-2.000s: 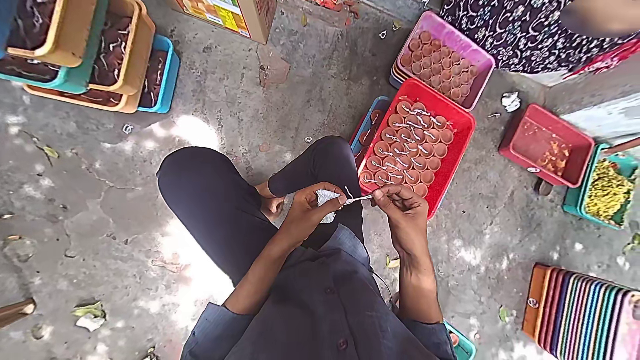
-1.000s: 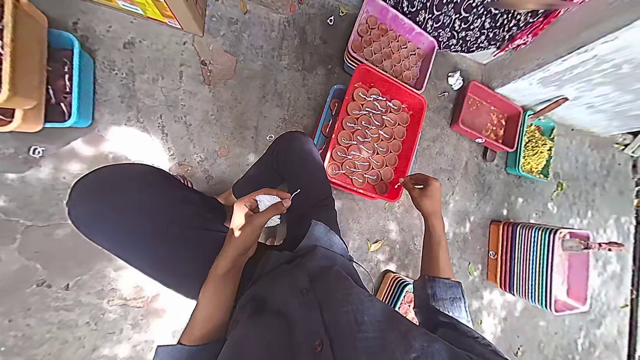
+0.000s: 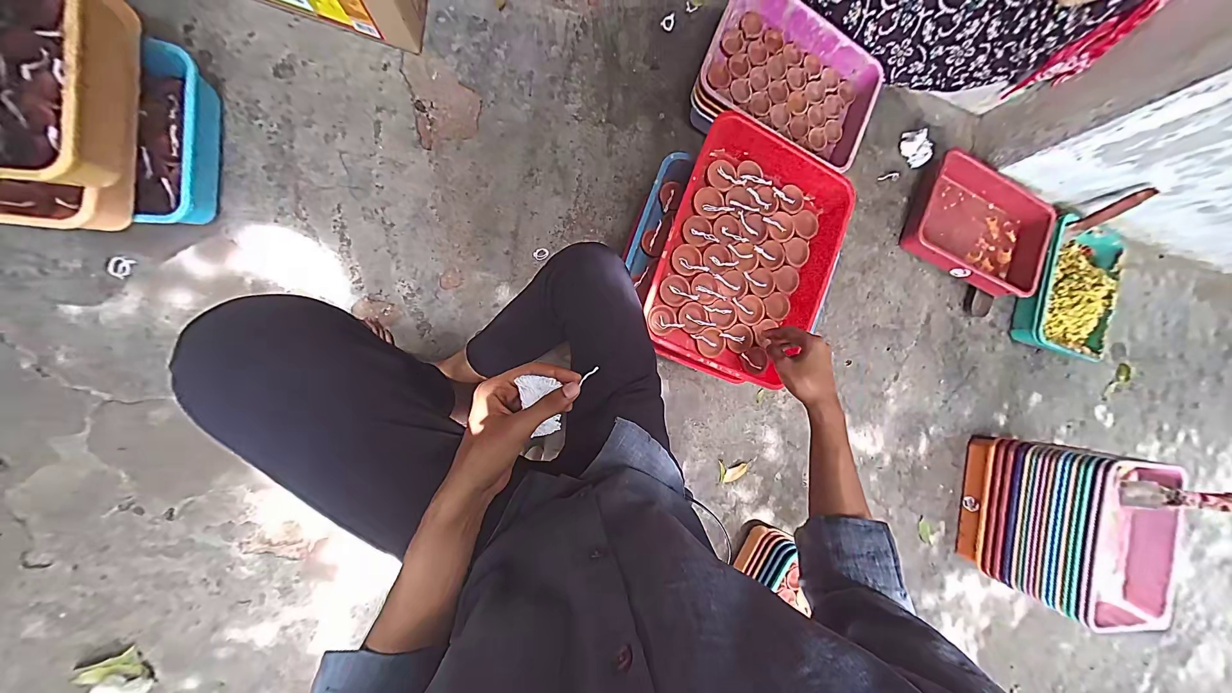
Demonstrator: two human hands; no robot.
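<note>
My left hand [image 3: 520, 414], over my crossed legs, holds a white wad of cotton wicks [image 3: 540, 402], one wick end sticking out past the thumb. My right hand [image 3: 801, 364] is at the near right corner of a red plastic tray [image 3: 835, 207], its fingertips at the small clay cups [image 3: 720, 258]. Whether a wick is between those fingers cannot be told. Many of the cups have a white twisted wick lying on them; some at the right side show none.
Behind stands a pink tray [image 3: 863, 72] of clay cups. At right are a red tub [image 3: 977, 217], a green tub of yellow bits [image 3: 1083, 298] and stacked coloured trays [image 3: 1039, 525]. Filled tubs [image 3: 204, 135] stand at left. A person in patterned cloth [image 3: 948, 43] is at the top.
My hands were together at the white wad two seconds ago. My right hand has since moved away to the red tray's near corner and now reaches over its cups. My left hand keeps the wad.
</note>
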